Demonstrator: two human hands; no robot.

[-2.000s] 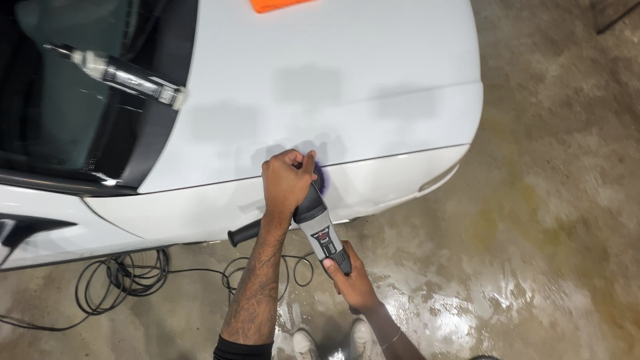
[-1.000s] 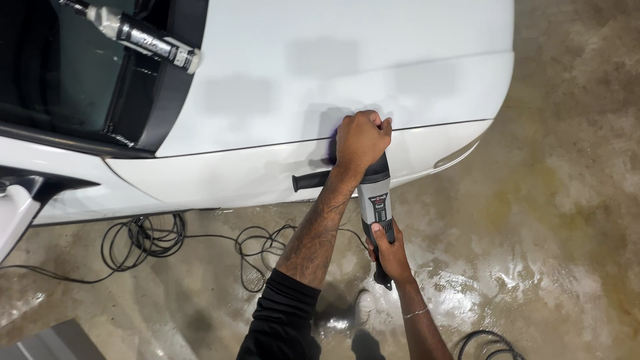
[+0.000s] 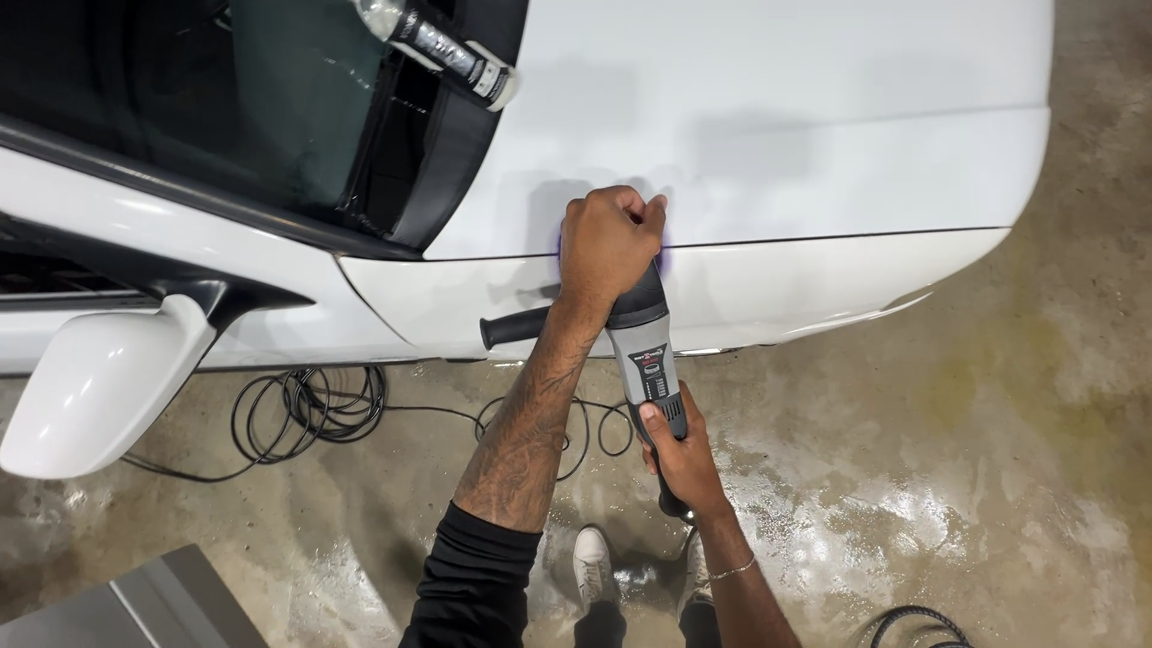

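A grey and black electric car polisher lies with its head over the seam between the white hood and the fender. Under the head, slivers of a purple pad show at both sides. My left hand is on top of the polisher's head, fingers curled, and hides most of it. My right hand is wrapped around the rear body of the tool. The black side handle sticks out to the left, with no hand on it.
A bottle with a black label lies at the windshield's base. The white side mirror juts out at left. Coiled black cable rests on the wet concrete floor. A grey box-like object is at lower left, a dark hose at lower right.
Along the hood and fender seam, the polisher and both hands have moved left, toward the windshield. Both hands stay on the tool. The view has shifted toward the windshield and mirror.
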